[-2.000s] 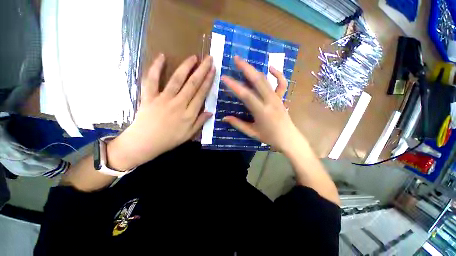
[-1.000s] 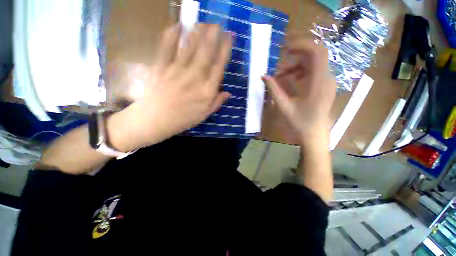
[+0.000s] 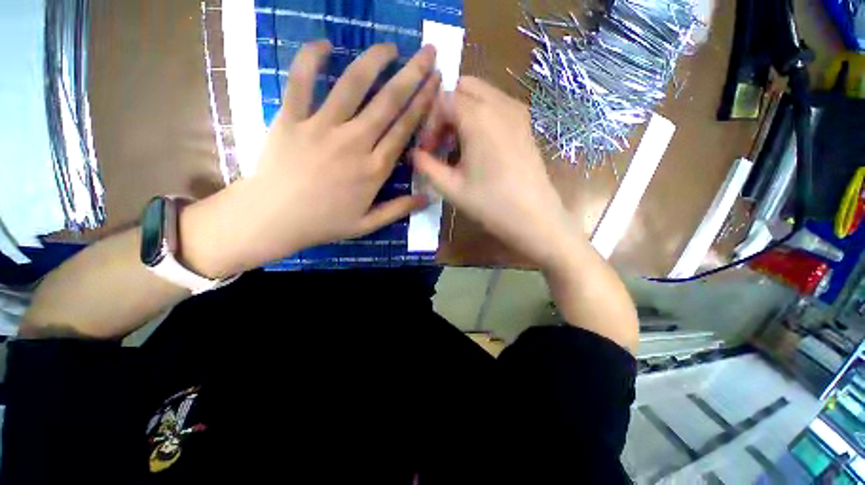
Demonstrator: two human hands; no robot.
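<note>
A blue solar cell piece [image 3: 351, 248] with silvery lines lies flat in front of me. One white strip [image 3: 244, 85] runs along its left edge, with thin wires projecting past it. Another white strip [image 3: 426, 225] lies along its right edge. My left hand [image 3: 332, 152] is spread flat on the cell, fingertips reaching the right strip, holding nothing. My right hand [image 3: 484, 156] is at the right strip, thumb and fingertips close together beside my left fingers. Whether anything is between those fingertips cannot be told.
Short silver ribbons [image 3: 593, 90] lie in a pile at upper right. Spare white strips [image 3: 634, 185] lie right of the cell. A black stand [image 3: 746, 57], black cable and red container [image 3: 795, 270] are further right. Long ribbons [image 3: 71, 114] lie at left by a white sheet [image 3: 24, 104].
The view has shifted, so the cell appears further left. My right hand has moved from beside the cell onto the right strip, meeting my left fingers. My left hand now reaches that strip.
</note>
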